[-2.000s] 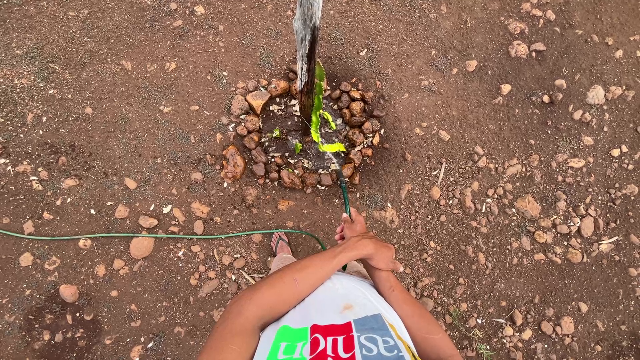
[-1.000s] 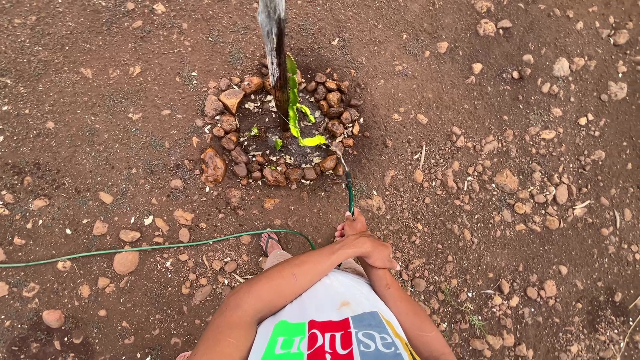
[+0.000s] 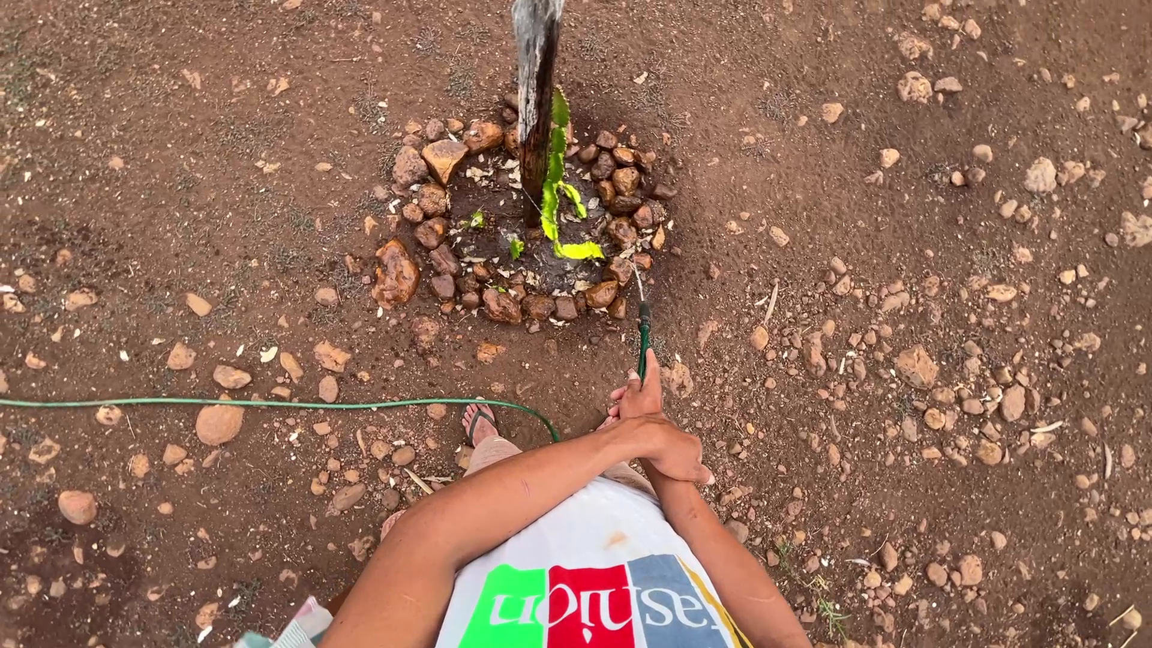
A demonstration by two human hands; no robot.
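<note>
My right hand [image 3: 640, 393] grips the green garden hose [image 3: 643, 346] near its dark nozzle [image 3: 643, 312], index finger laid along it. A thin stream of water leaves the nozzle toward the ring of stones. My left hand [image 3: 673, 447] crosses over and is closed around my right wrist. Beyond the nozzle, a green climbing cactus [image 3: 553, 193] stands beside a weathered wooden post [image 3: 535, 108], its lower stems bright yellow-green. Wet soil [image 3: 490, 193] surrounds the post, with small green shoots in it.
Brown stones [image 3: 504, 306] ring the post and cactus, with a larger stone [image 3: 395, 273] outside at the left. The hose [image 3: 270, 403] trails over the ground to the left. My sandaled foot [image 3: 479, 421] stands below the ring. Loose rocks [image 3: 916, 366] lie scattered at the right.
The nozzle and both hands keep much the same hold and place by the ring. The view has shifted slightly.
</note>
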